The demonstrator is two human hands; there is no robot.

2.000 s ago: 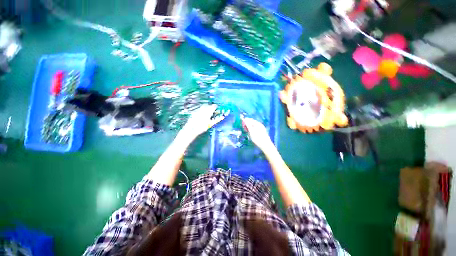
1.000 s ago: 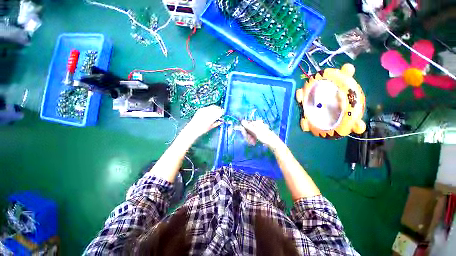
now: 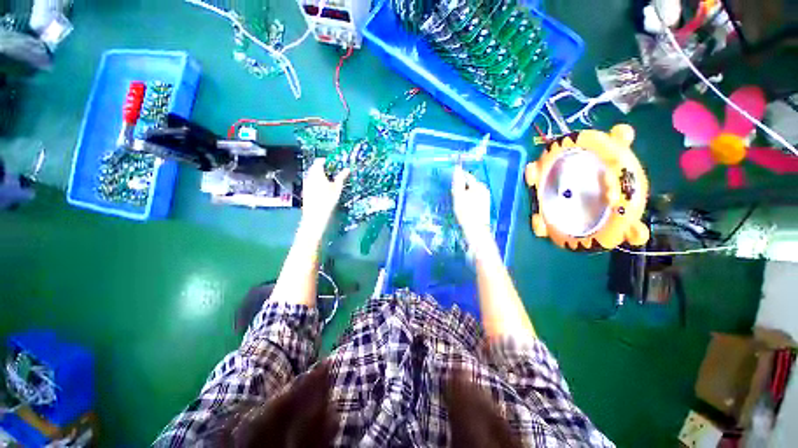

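Note:
My left hand [image 3: 324, 185] is at the left edge of the loose heap of small green boards [image 3: 372, 153]. Its fingers point away from me; whether it holds a board cannot be told. My right hand [image 3: 471, 199] is over the blue near bin [image 3: 395, 234], towards its right side. A small pale piece [image 3: 472, 151] shows just beyond its fingertips; whether the fingers hold it is unclear. Pale and green scraps [image 3: 425, 233] lie in the near bin.
A blue panel bin [image 3: 420, 77] with stacked green panels stands beyond the near bin. A lion-face fan [image 3: 588, 188] is right. Left are a black and silver fixture [image 3: 249, 178] and a blue bin of small boards [image 3: 87, 166]. A red-wired power supply [image 3: 336, 24] stands at the back.
My hands were close together over the near bin. My left hand has moved left to the heap. My right hand has moved a little right and away from me. The view has shifted slightly.

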